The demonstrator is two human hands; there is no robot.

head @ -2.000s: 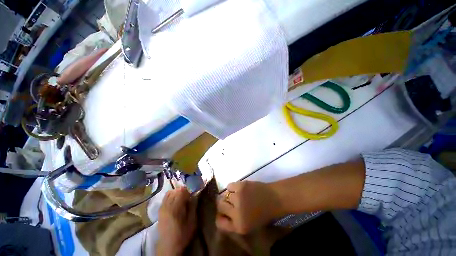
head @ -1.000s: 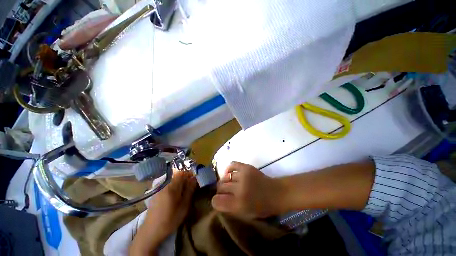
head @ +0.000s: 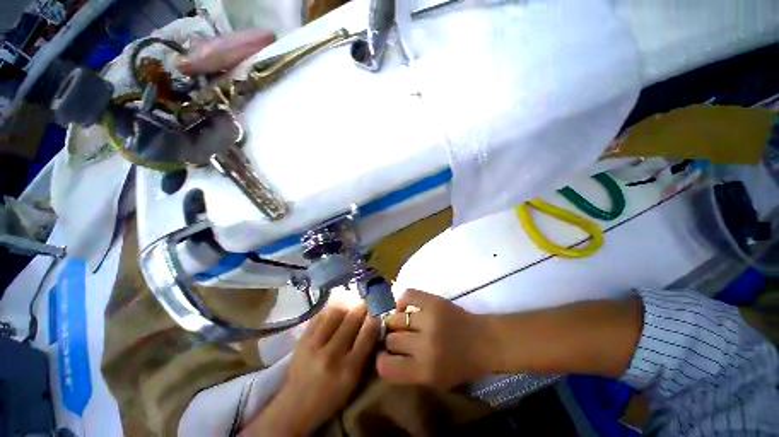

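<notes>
The brown garment [head: 154, 358] lies on the white machine table, under and around both hands and below the curved metal guard. My left hand [head: 337, 358] lies with its fingers together by the lit needle area, pressing on the cloth. My right hand [head: 427, 337], with a ring, is curled at the cloth just right of the needle area; its fingertips seem to pinch the brown cloth. The presser foot and needle are hidden behind the fingers and the grey knob [head: 380, 298]. The white machine head [head: 325, 128] stands over the work.
Keys [head: 248, 181] lie on the machine head. A white cover cloth [head: 530, 111] drapes over the arm. Snips with yellow [head: 559, 229] and green [head: 595, 196] handles lie on the table behind my right forearm. A mustard piece [head: 700, 134] and a clear tub [head: 743, 218] are at the right.
The view has shifted, so the machine head sits further right. My hands have come closer together at the needle area. More brown cloth shows at the left, and the needle area is brightly lit.
</notes>
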